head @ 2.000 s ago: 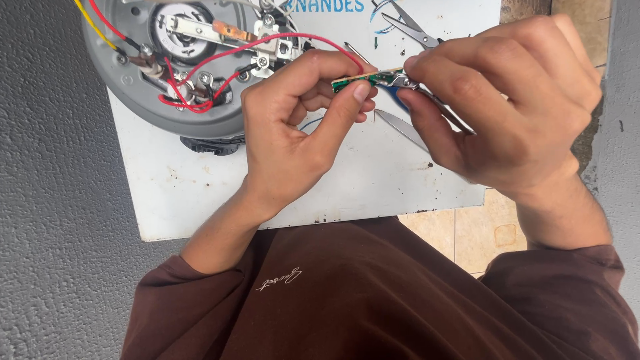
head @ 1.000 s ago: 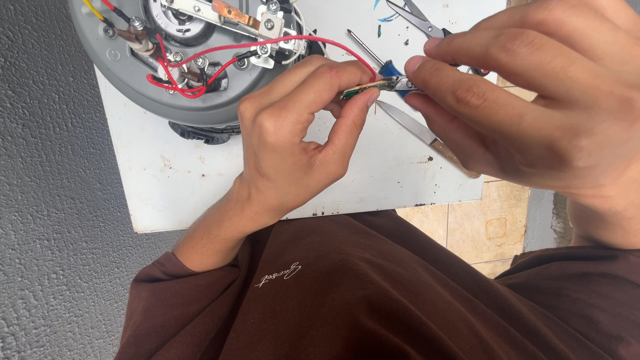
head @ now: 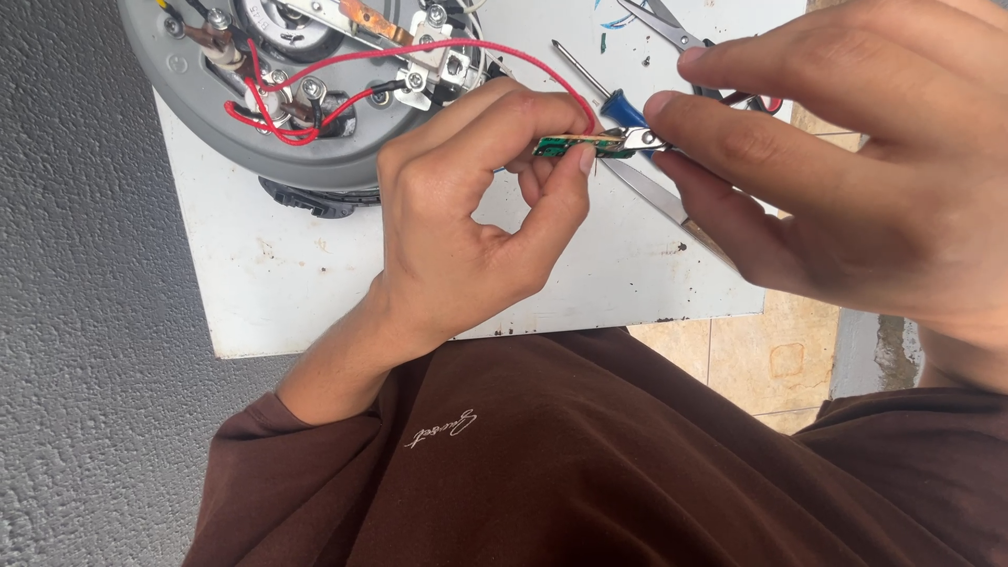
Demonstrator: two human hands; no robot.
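Note:
Between the thumb and fingers of my left hand (head: 480,205) is a small green circuit board (head: 559,146), seen nearly edge-on. A red wire (head: 504,49) runs from the opened round appliance base (head: 339,150) to the board. My right hand (head: 835,150) holds a small metal cutting or gripping tool (head: 644,139), whose jaws touch the board's right end; its handles are mostly hidden by my fingers. Whether the jaws are closed on anything cannot be told. Thin leads hang below the board.
Behind the hands, a blue-handled screwdriver (head: 618,106), a knife (head: 650,191) and scissors (head: 669,27) lie on the white board-like work surface (head: 268,291). A textured grey surface (head: 87,315) is at left, and floor tiles (head: 756,346) show at lower right.
The tool in my right hand has stayed at the board's right end, while the board has turned more edge-on than two seconds ago. Both hands keep their holds.

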